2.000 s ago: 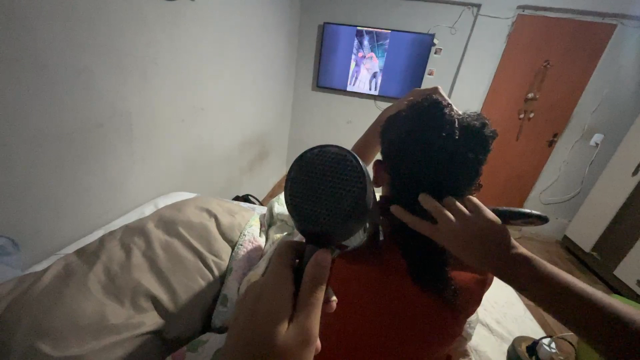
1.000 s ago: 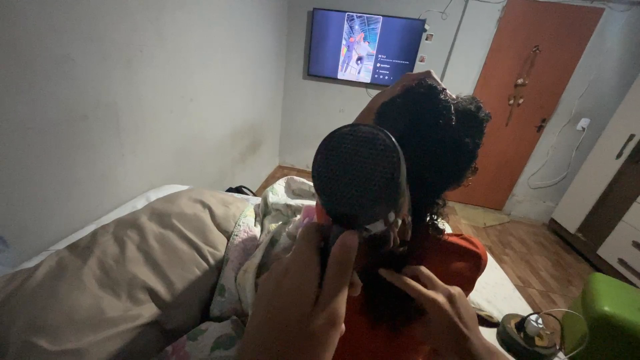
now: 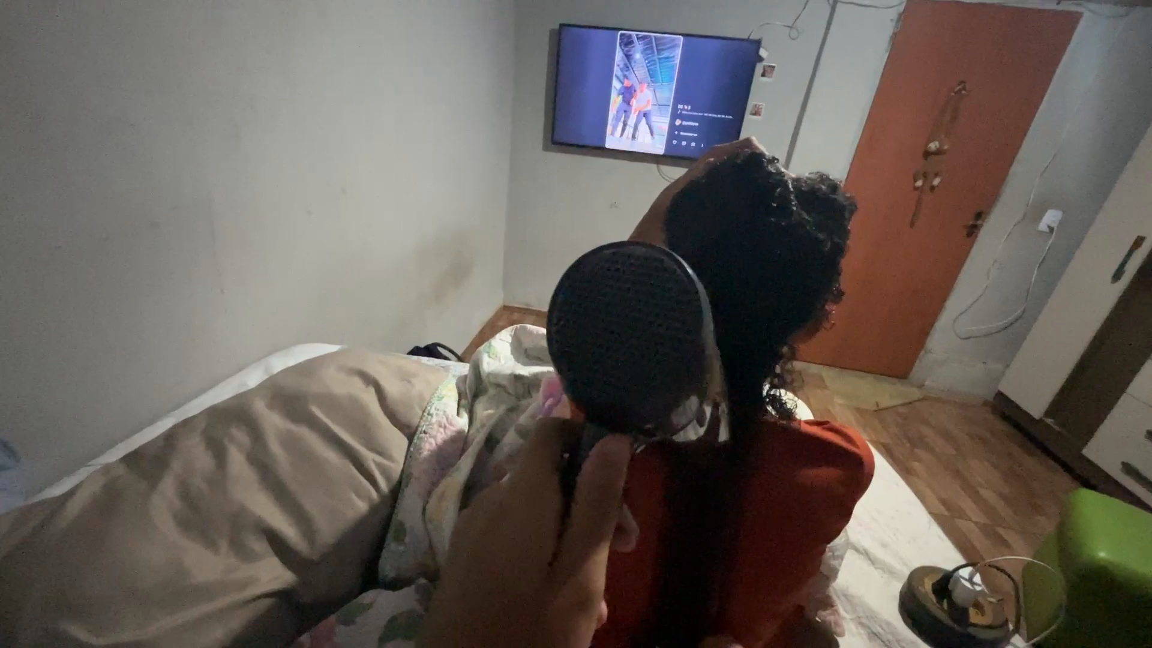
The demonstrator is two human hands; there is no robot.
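My left hand [image 3: 531, 549] is closed around the handle of a black hair dryer [image 3: 630, 342], whose round grille faces me. Just beyond the dryer sits a person in a red top [image 3: 810, 486], back turned to me, with dark curly hair [image 3: 756, 243]. A raised hand of that person [image 3: 742, 148] rests on top of the head. A length of dark hair [image 3: 693, 540] hangs down the back, blurred and in shadow. Of my right hand, at most a sliver of skin shows at the bottom edge below the hair; its grip is hidden.
A bed with a beige cover [image 3: 243, 477] and a floral quilt [image 3: 441, 468] lies to the left. At lower right are a round object with a plug and cable [image 3: 958, 603] and a green plastic item [image 3: 1098, 567]. Beyond stand a wall-mounted television [image 3: 585, 90], orange door [image 3: 936, 180] and wardrobe [image 3: 1080, 297].
My right hand was at the hair, with a dark handle beside it two seconds ago; it has dropped almost out of view. The dryer remains in my left hand. The view has shifted.
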